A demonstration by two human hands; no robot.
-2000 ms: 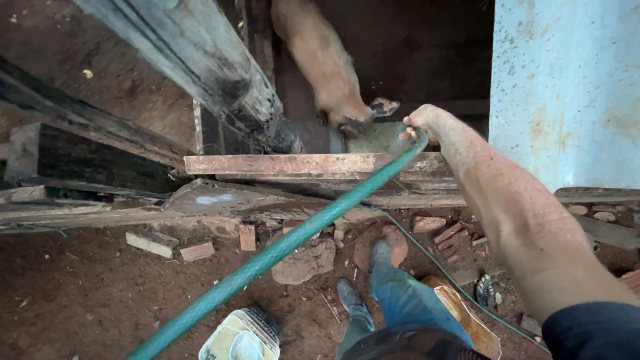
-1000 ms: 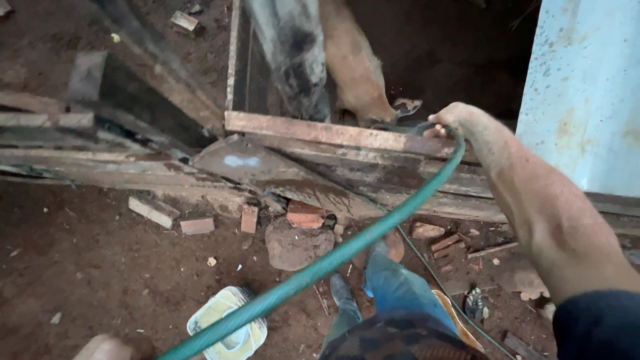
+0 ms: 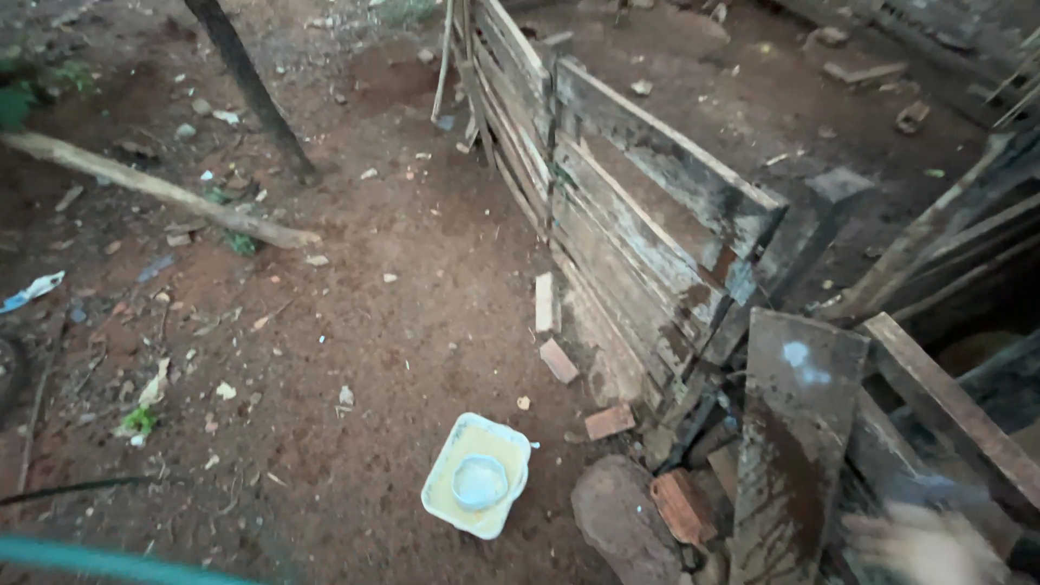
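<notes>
My right hand [image 3: 922,544] is a pale blur at the lower right, beside the fence boards; its fingers and anything in them cannot be made out. A green hose [image 3: 114,561] crosses the bottom left corner, blurred. My left hand is out of view. On the dirt at the lower middle stands a whitish plastic container [image 3: 436,497] with a small round bowl [image 3: 479,481] inside it. A wide, wet-looking board [image 3: 800,406] with a pale blue spot leans near my right hand.
A weathered plank fence [image 3: 650,219] runs from top middle to lower right. Brick pieces [image 3: 609,422] and a large stone [image 3: 621,512] lie along its foot. A pole [image 3: 162,187] lies on the ground at left, near a slanting dark post [image 3: 252,89].
The view has swung far to the left. The hose, earlier held up at the boards by my right hand, now shows only at bottom left. The animal behind the boards is out of view.
</notes>
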